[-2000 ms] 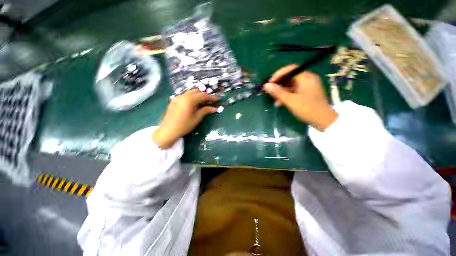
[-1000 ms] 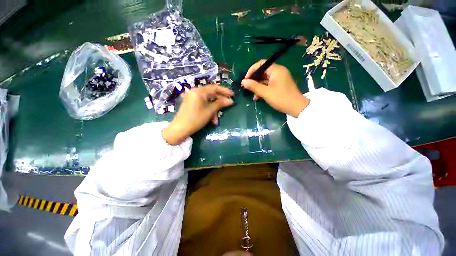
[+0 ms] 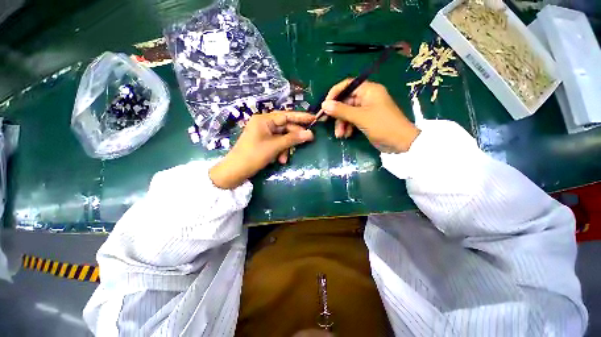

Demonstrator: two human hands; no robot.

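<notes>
My left hand is over the green bench with its thumb and forefinger pinched together. A tiny part seems to be between these fingertips, but it is mostly hidden. My right hand holds black tweezers like a pen, and their tip meets my left fingertips. A large clear bag of dark and white square components lies beyond my left hand, with loose squares at its near end. Pale strips lie in a loose pile right of the tweezers.
Spare black tweezers lie beyond my right hand. A small open clear bag with dark parts is at left. A white box of tan strips and a plain white box or lid are at upper right. The bench's front edge is near my body.
Since one second ago, my right hand has brought the tweezers' tip to my left fingertips. From two seconds ago, the whole view has shifted, and both hands have come closer together.
</notes>
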